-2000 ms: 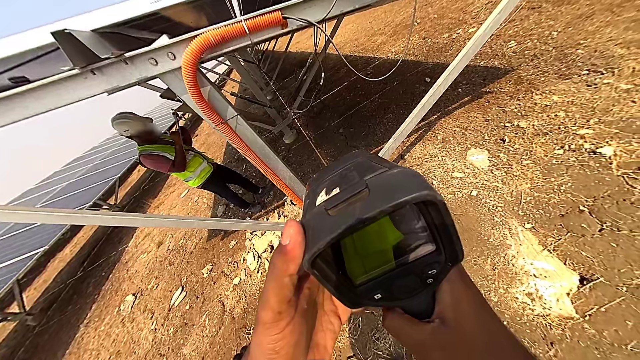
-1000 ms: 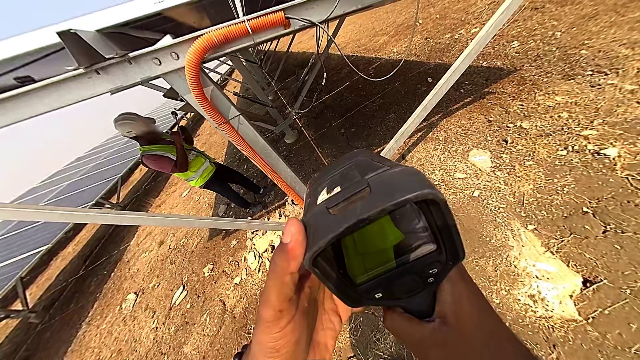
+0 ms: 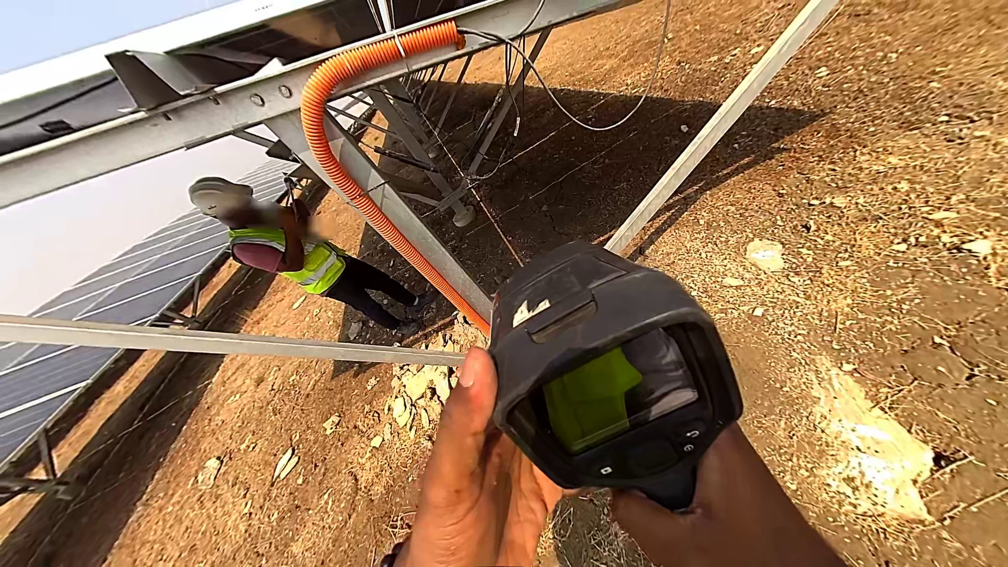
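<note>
A black handheld device with a hooded display, resembling a thermal imaging camera (image 3: pixel 583 315), is held up in front of me at the lower centre. My left hand (image 3: pixel 480 472) supports its left side and underside, the thumb upright against the housing. My right hand (image 3: pixel 685 512) is wrapped round the lower part beneath the display, most of its fingers hidden. Reflections and a yellow-green area show on the display. Behind the device an orange corrugated conduit (image 3: pixel 339 173) curves over a galvanized steel beam (image 3: pixel 197 118) and runs down beside a slanted steel post (image 3: pixel 409 228).
A person in a helmet and yellow safety vest (image 3: pixel 315 264) stands at left beyond the post. Metal braces (image 3: pixel 724 118) slant at both sides. Thin cables (image 3: pixel 567 114) hang from the beam. Solar panels (image 3: pixel 142 276) extend at left. Pale rocks (image 3: pixel 866 449) lie on dry ground.
</note>
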